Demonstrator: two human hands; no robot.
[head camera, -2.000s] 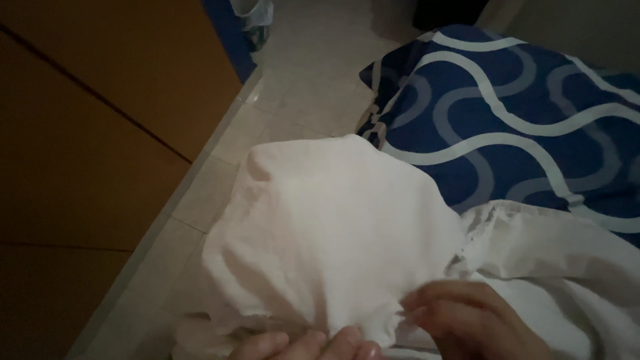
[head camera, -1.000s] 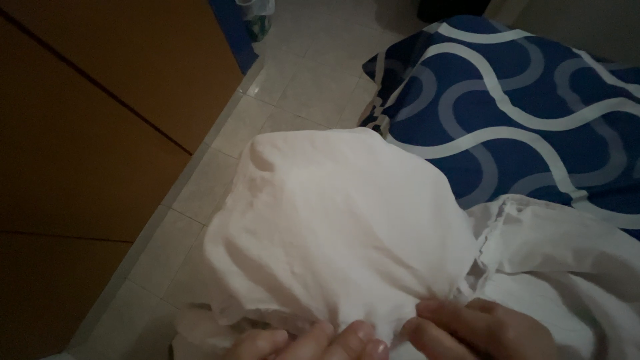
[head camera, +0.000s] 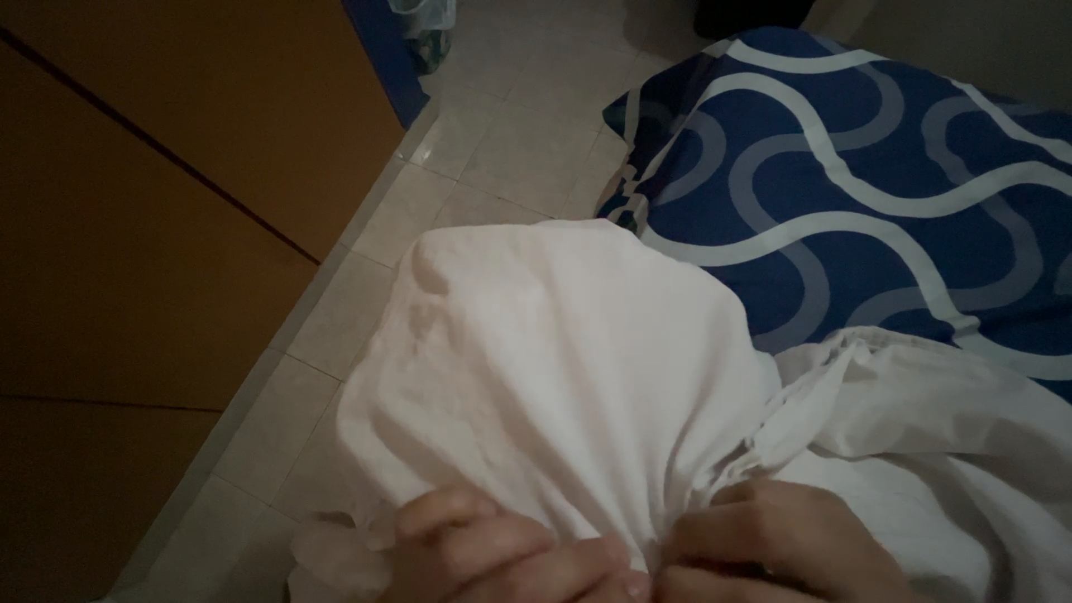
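A large white cloth (head camera: 586, 335) spreads up from the bottom middle, its folds fanning out from where my two hands meet. My left hand (head camera: 511, 548) grips the gathered cloth at the lower edge, fingers curled over it. Close beside it on the right, my right hand (head camera: 770, 544) pinches the same cloth, its fingertips hidden in the folds. More white fabric with a gathered, ruffled seam (head camera: 754, 444) lies to the right, over a blue bed cover. What lies under the cloth is hidden.
The blue wavy-patterned bed cover (head camera: 904, 167) fills the upper right. Brown panels (head camera: 167, 209) with dark seams stand at left, beside a tiled floor (head camera: 327, 343). A plastic bag (head camera: 427, 33) hangs by a blue edge at the top. A dark object (head camera: 745, 12) is at the top.
My hands have come closer together on the white cloth, and its folds are now drawn tighter between them.
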